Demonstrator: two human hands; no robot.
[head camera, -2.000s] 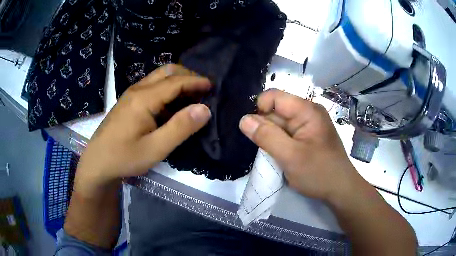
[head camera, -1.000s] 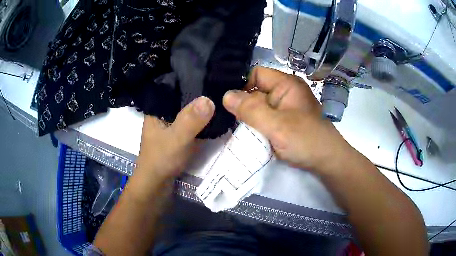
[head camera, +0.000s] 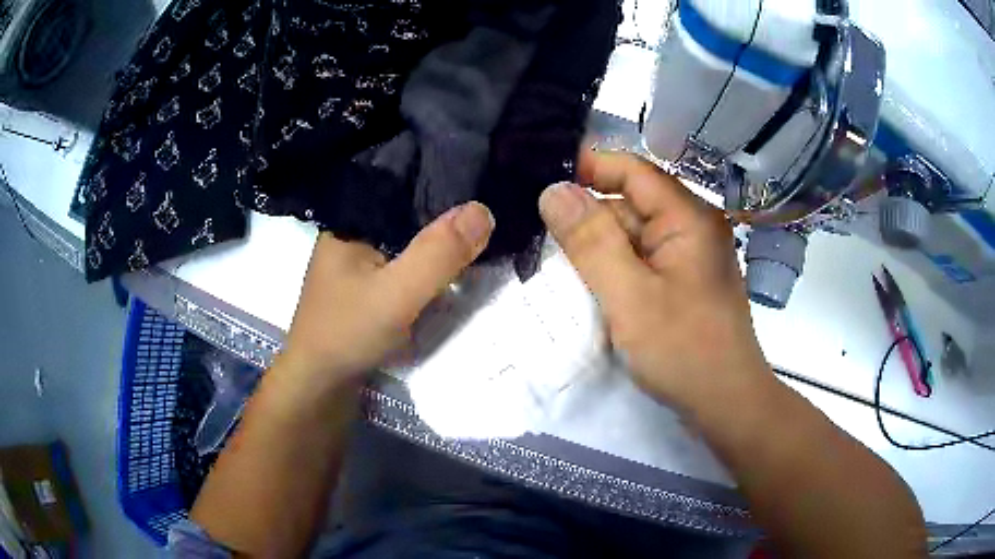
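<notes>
A black printed garment piece (head camera: 180, 142) with small white figures lies across the table, its plain dark inner side (head camera: 464, 104) turned up in the middle. My left hand (head camera: 382, 289) grips its near edge, thumb on top and fingers hidden under the cloth. My right hand (head camera: 666, 262) pinches the same edge further right, thumb on top. A white scrap (head camera: 513, 355) hangs below the cloth between my hands, its near end over the table's front edge. Its surface is blurred and bright. The scrap's upper end is hidden at the cloth and my right hand.
The sewing machine head (head camera: 753, 98) is at the upper right, with a grey ribbed knob (head camera: 775, 265) below it. Snips (head camera: 902, 333) on a black cord lie at the right, beside a small metal part (head camera: 954, 355). A blue basket (head camera: 150, 404) is at lower left. A measuring tape (head camera: 469, 448) runs along the front edge.
My left hand has moved from above the cloth to its near edge, with fingers now underneath. More of the white scrap shows, spread between my hands. The camera view has shifted.
</notes>
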